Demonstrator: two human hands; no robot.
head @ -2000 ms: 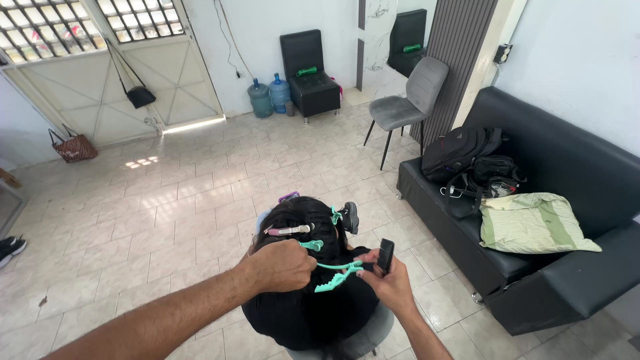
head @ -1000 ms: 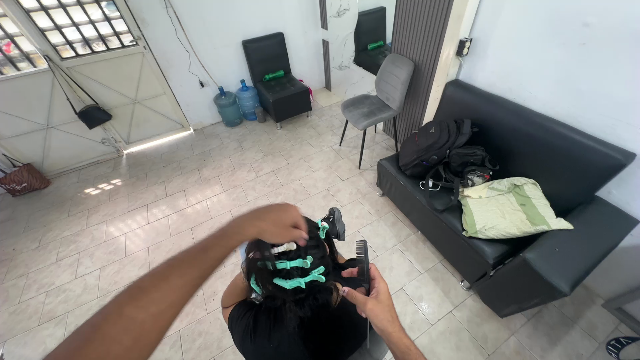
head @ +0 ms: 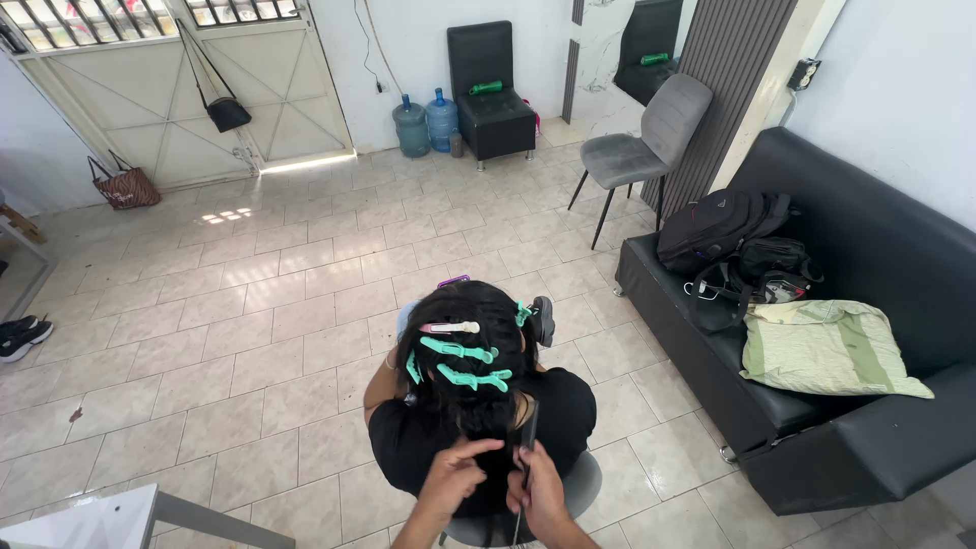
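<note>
A seated person's dark hair [head: 480, 305] carries several teal sectioning clips [head: 473, 377] and a pale metal-looking hair clip [head: 451, 328]. Behind the lower hair, my right hand [head: 538, 488] grips a black tail comb [head: 530, 427], teeth end up and thin tail pointing down. Close to its left is my left hand [head: 460, 474], index finger extended towards the hair ends and the other fingers curled. Whether strands lie between its fingers cannot be made out against the black shirt [head: 568, 400].
A black sofa [head: 686, 343] on the right bears a backpack [head: 717, 225] and a folded light green cloth [head: 831, 347]. A grey chair [head: 621, 156], black chair [head: 496, 118] and water jugs [head: 410, 128] stand ahead. A white table corner [head: 91, 522] juts in at lower left.
The teal clip between my hands two seconds ago is in the hair by one second ago. My left hand has moved from the top of the head down beside my right hand.
</note>
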